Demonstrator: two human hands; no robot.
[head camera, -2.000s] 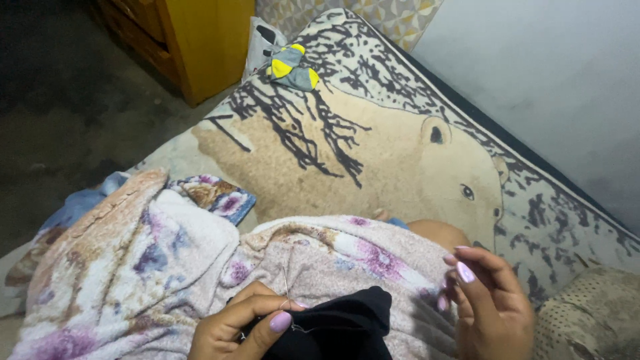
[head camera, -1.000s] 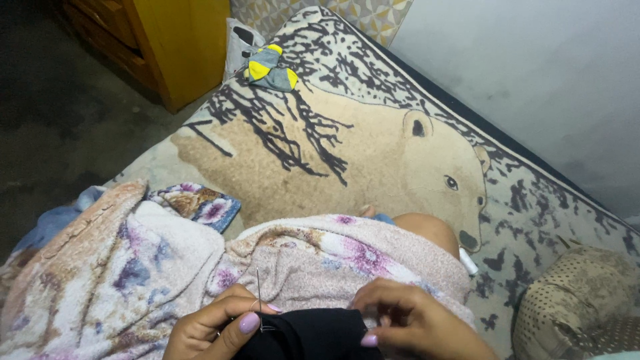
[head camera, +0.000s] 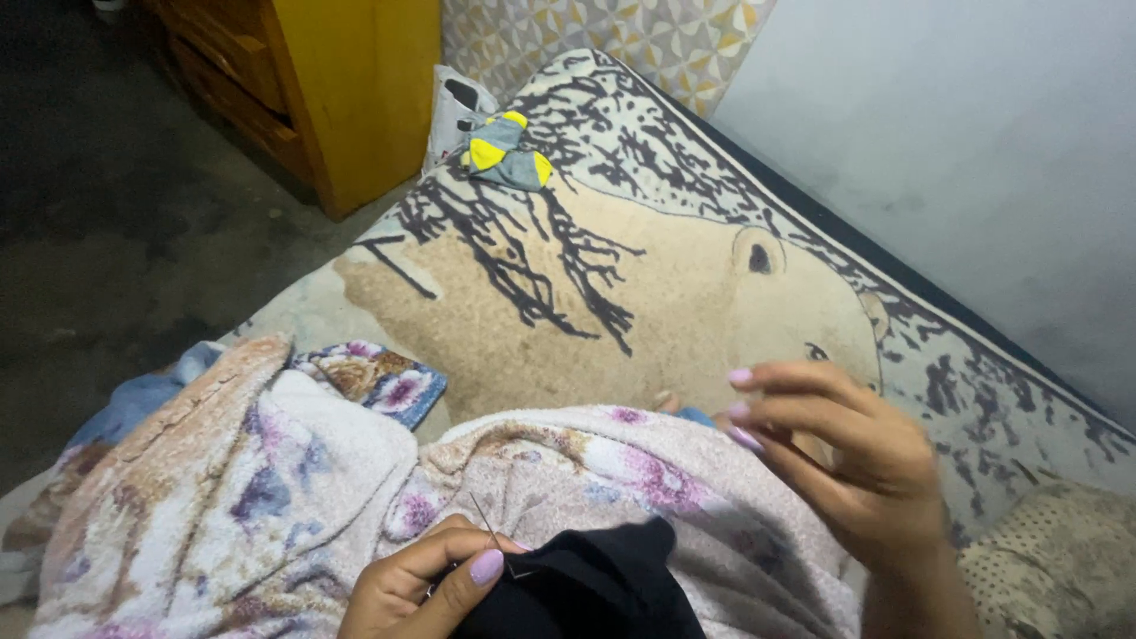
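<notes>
My left hand (head camera: 426, 581) pinches a piece of black fabric (head camera: 590, 586) between thumb and fingers, low in the view. A thin needle (head camera: 485, 519) stands up at the left fingertips, and a short light-coloured line, perhaps thread or a second needle, lies against the cloth by the thumb. My right hand (head camera: 843, 453) is raised to the right of the fabric, its fingers bent and near one another; no object is plainly visible in them, and whether they hold thread cannot be seen. Under the fabric a floral fleece blanket (head camera: 550, 461) covers the lap.
The bed carries a bear-patterned blanket (head camera: 674, 293). Grey and yellow socks (head camera: 510, 160) lie at its far corner beside a plastic bag (head camera: 444, 120). A wooden drawer cabinet (head camera: 364, 98) stands beyond on the left, a wall (head camera: 941, 151) on the right. A dotted cloth (head camera: 1047, 559) lies at lower right.
My right hand was at the black fabric one second ago and is now lifted away from it, up and to the right. The left hand still holds the fabric with the needle.
</notes>
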